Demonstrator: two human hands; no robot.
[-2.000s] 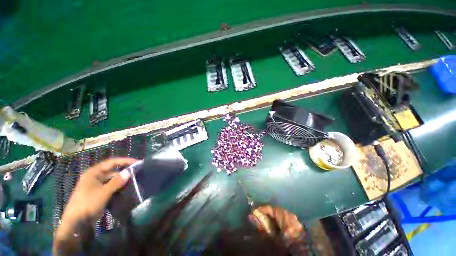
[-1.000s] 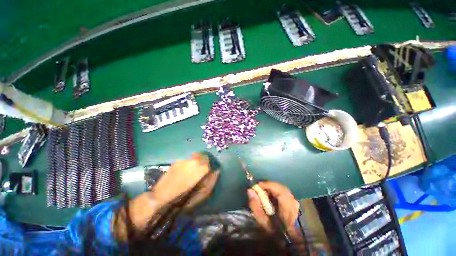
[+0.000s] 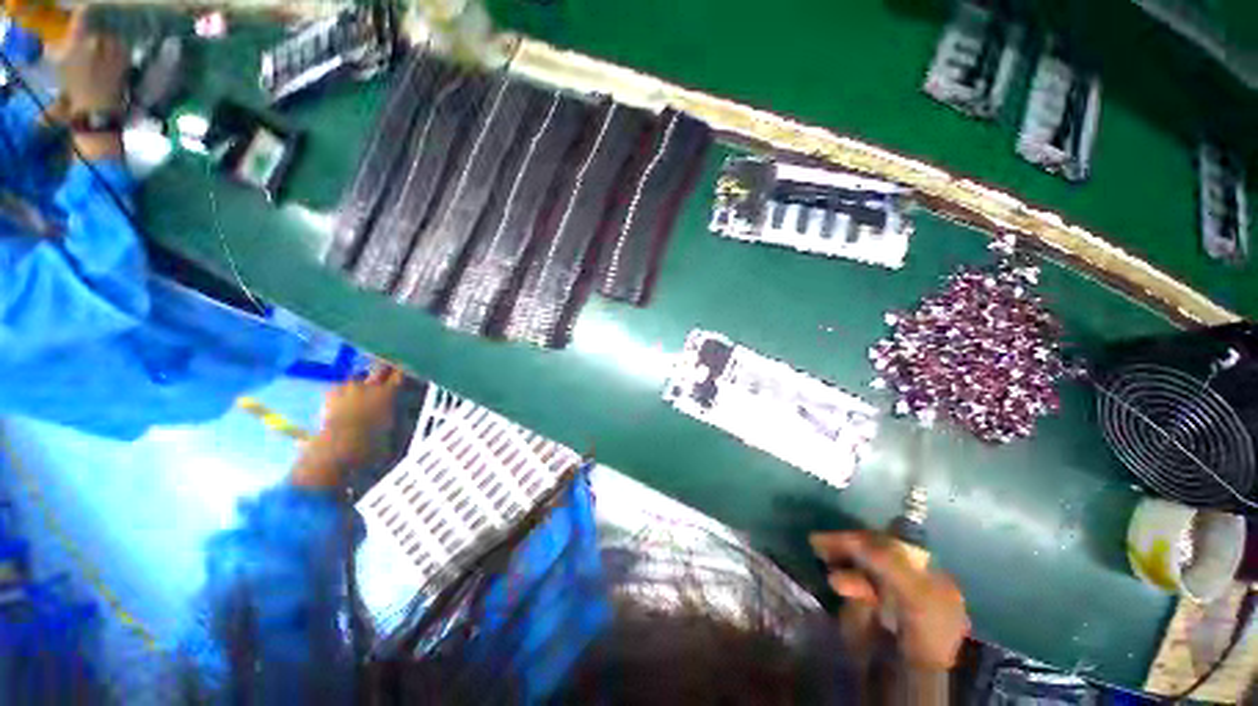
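My left hand (image 3: 356, 425) is at the bench's front edge, at the upper left corner of a white sheet or tray with rows of slots (image 3: 469, 483); its fingers seem closed on that dark corner, partly blurred. My right hand (image 3: 904, 600) holds a soldering iron (image 3: 912, 527) with its tip pointing up the bench, below the heap of small purple-pink parts (image 3: 977, 352). A silver-white board assembly (image 3: 780, 407) lies flat and untouched between the hands. A second board assembly (image 3: 814, 214) lies behind it.
Dark ribbed strips (image 3: 517, 207) lie side by side at left. A fan with a spiral guard (image 3: 1175, 430), a waste cup (image 3: 1184, 549) and a scorched pad (image 3: 1200, 641) are at right. Another person's hand (image 3: 90, 69) is at upper left. The conveyor beyond the pale edge (image 3: 828, 152) carries assemblies.
The view has swung left. My left hand has moved from the bench to the slotted white sheet at the front edge. My right hand still holds the iron. A board now lies uncovered in front.
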